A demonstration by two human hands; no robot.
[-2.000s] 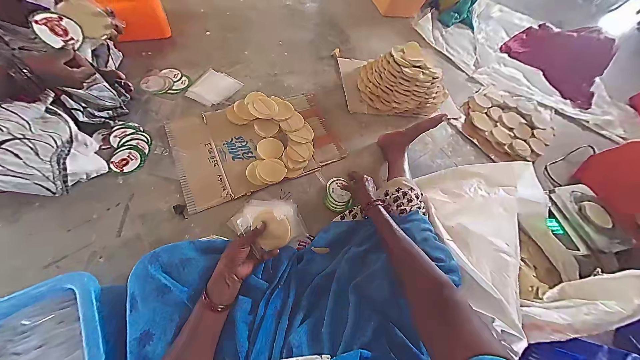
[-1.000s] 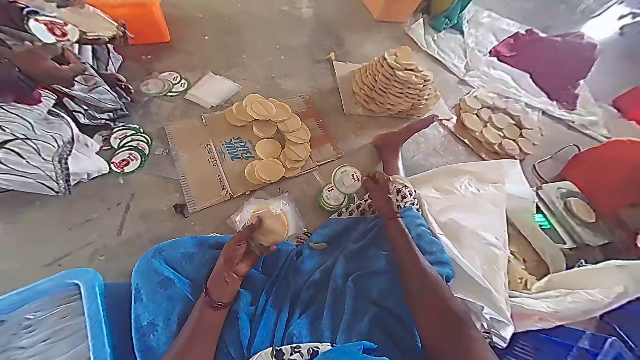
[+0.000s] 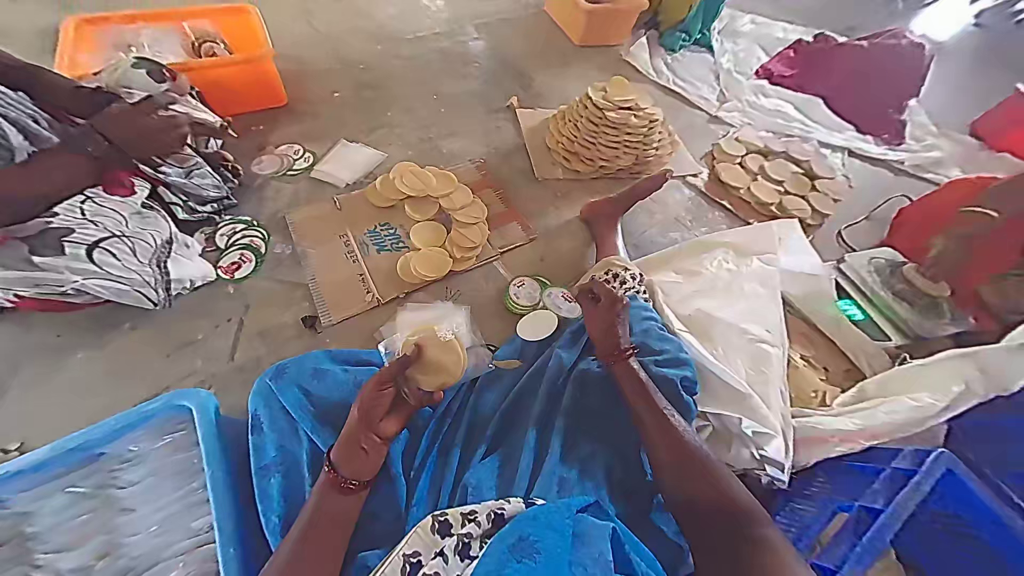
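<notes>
My left hand (image 3: pixel 392 400) holds a round flat tan disc (image 3: pixel 438 358) at its edge, above clear plastic pouches (image 3: pixel 472 328) by my lap. My right hand (image 3: pixel 604 316) has its fingertips at the edge of a round printed label (image 3: pixel 562 302) with a green rim, beside a small pile of such labels (image 3: pixel 524 293). A plain white round piece (image 3: pixel 537 325) lies just below them. Beyond my left hand, more tan discs (image 3: pixel 428 234) lie overlapping in a curve on a flattened cardboard sheet (image 3: pixel 328 256).
Stacked discs (image 3: pixel 612 132) stand on cardboard, with another group (image 3: pixel 776 176) to their right. A blue tub (image 3: pixel 200 448) is at lower left, an orange tub (image 3: pixel 240 84) at upper left. A co-worker's hands (image 3: pixel 144 128) are at left; another person sits by a weighing scale (image 3: pixel 872 300) at right.
My right hand has stayed near the label pile; one label now lies apart at its fingertips, and a plain white round piece shows below. My left hand still holds the disc.
</notes>
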